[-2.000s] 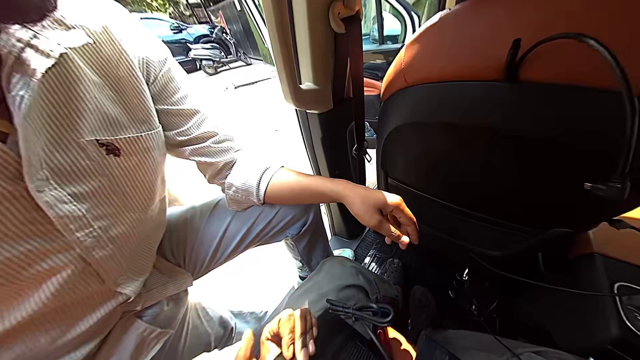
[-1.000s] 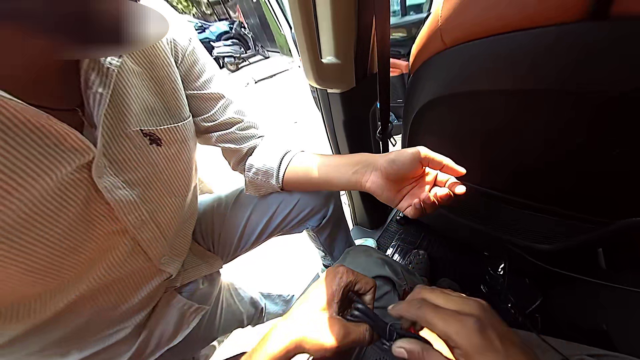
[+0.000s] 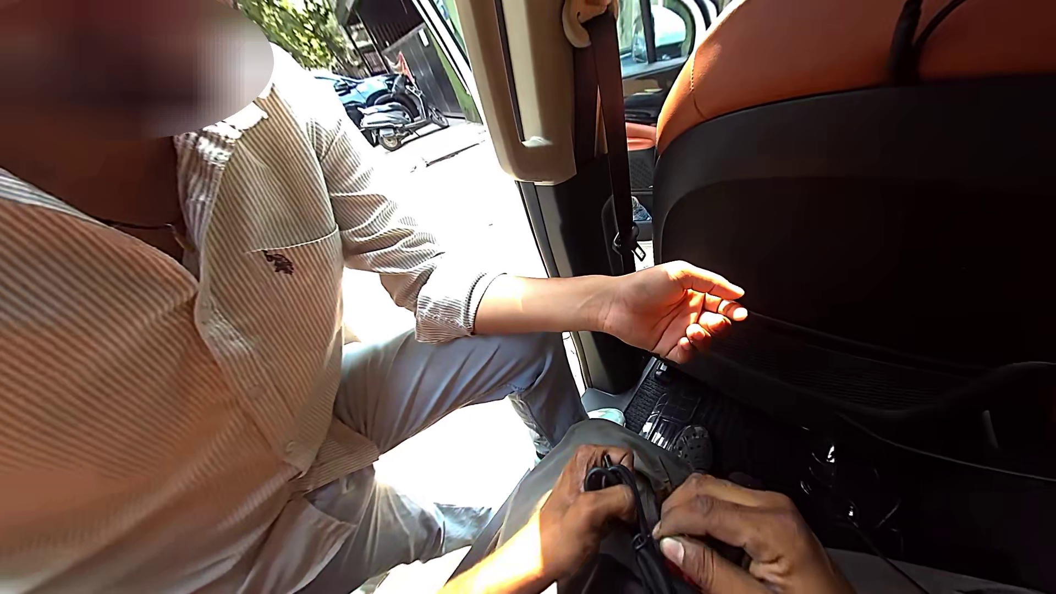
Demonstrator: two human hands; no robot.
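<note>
Low in the head view, my left hand [image 3: 587, 511] grips a looped black cable [image 3: 639, 516] between thumb and fingers, above my grey trouser leg [image 3: 569, 450]. Just right of it, my right hand [image 3: 734, 528] is closed around the lower part of the cable bundle. A small red item [image 3: 672, 571] shows partly beneath my right thumb; what it is cannot be told. Beyond my hands, another person's hand [image 3: 668, 309] is held palm up, its fingers curled, apart from mine.
The person in a striped shirt [image 3: 272, 346] sits at the left by the car's open doorway. A front seat back [image 3: 825, 223] stands at the right. A seat belt [image 3: 612, 132] hangs by the pillar [image 3: 544, 99]. Thin cables [image 3: 932, 458] cross the dark footwell.
Two seconds ago the cable lay on my lap beside my left hand; now both my hands are on it. The other person's hand has turned from palm down to palm up.
</note>
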